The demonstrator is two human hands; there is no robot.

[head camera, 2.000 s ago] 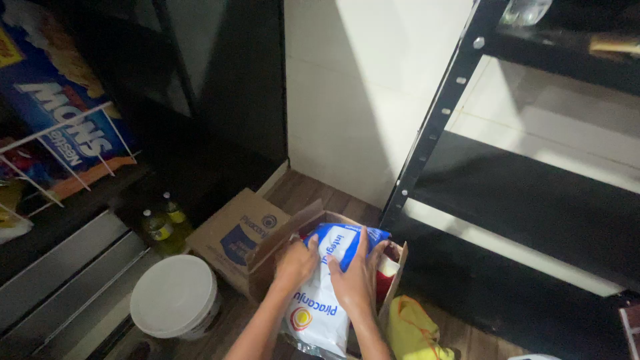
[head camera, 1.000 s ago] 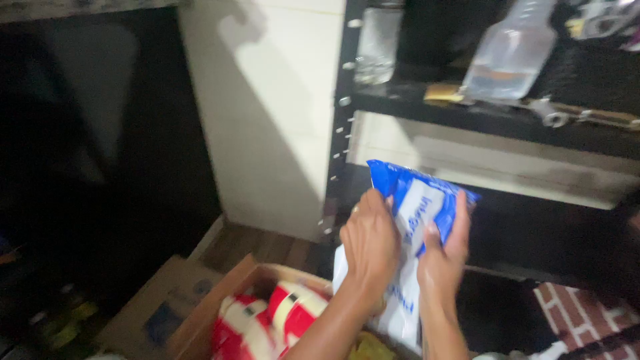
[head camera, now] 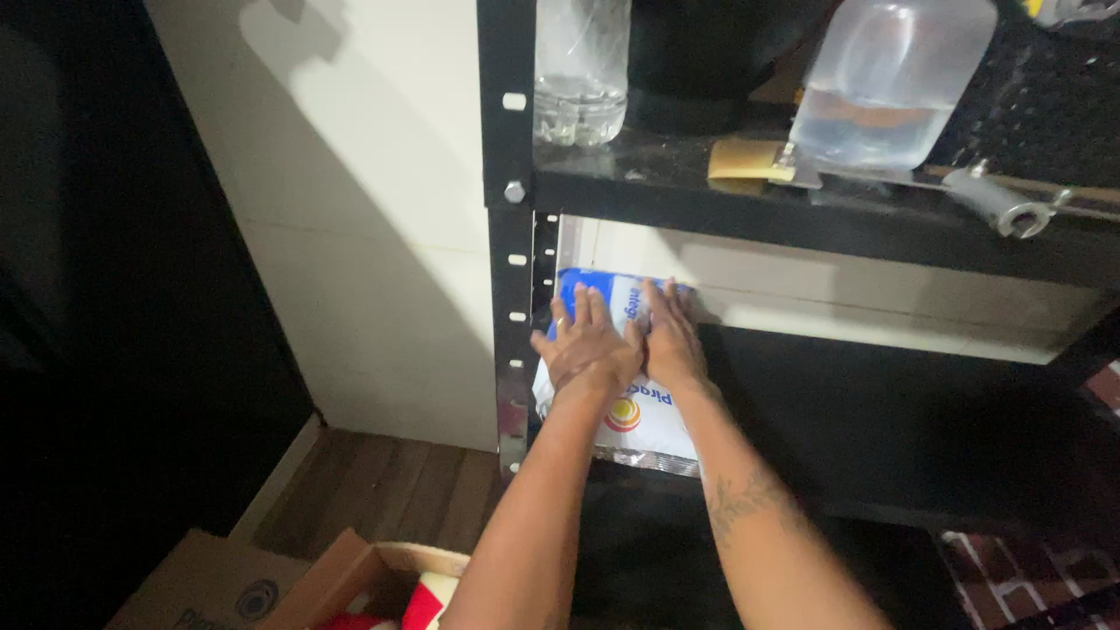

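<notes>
A blue and white plastic food pouch [head camera: 652,429] lies flat on the black metal shelf [head camera: 814,420], close to its left upright. My left hand [head camera: 591,346] rests on the pouch with its fingers spread, and a ring shows on one finger. Beside it my right hand [head camera: 672,337] presses flat on the pouch's right part, fingers apart. Both palms face down and neither hand grips the pouch. The hands cover part of the printing.
On the upper shelf [head camera: 656,175] stand a clear bottle [head camera: 582,79] and a plastic jug of liquid [head camera: 892,87], with metal tools [head camera: 997,201] at the edge. An open cardboard box [head camera: 350,569] holding red and white packages sits on the floor, lower left, by another box [head camera: 219,582].
Two seconds ago both hands held the pouch over the open box. They have carried it to the shelf, where it now lies under my opened hands. The view has turned toward the shelving.
</notes>
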